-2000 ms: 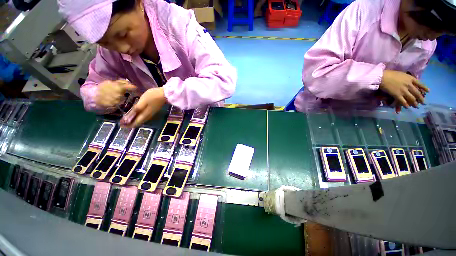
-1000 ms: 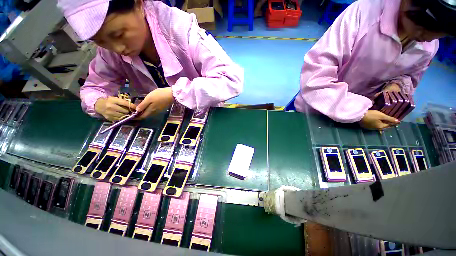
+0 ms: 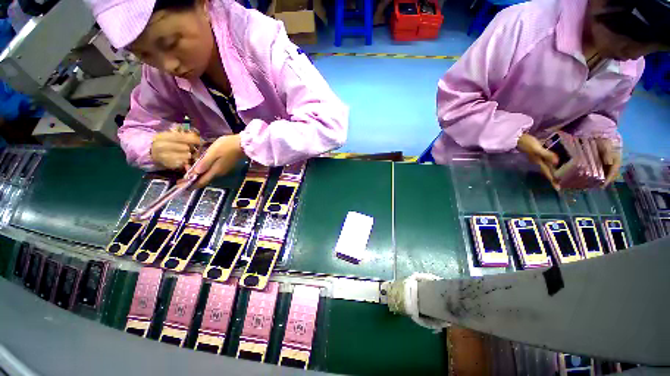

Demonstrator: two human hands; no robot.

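Neither of my hands is in the picture. Nearest in front of me, several pink housings (image 3: 217,314) with cream lower ends lie in a row. Behind them, opened phones (image 3: 225,253) with dark windows and round black keys lie slanted in a clear tray. A white block (image 3: 355,236) lies mid-bench. At right, several closed phones (image 3: 527,242) lie in the front row of a clear blister tray (image 3: 507,192); its back pockets show no phones. Dark-faced pieces (image 3: 67,285) lie in a tray at lower left.
Across the bench, a person at left holds a long pink piece (image 3: 170,197) over the phones. Another at right holds a stack of pink-edged pieces (image 3: 580,163). A grey bar (image 3: 544,301) crosses the lower right. A grey machine (image 3: 70,81) stands at upper left.
The left person's pink piece now extends lower over the opened phones. The right person picked up a stack of pieces and now holds it in both hands. The bench items have not moved.
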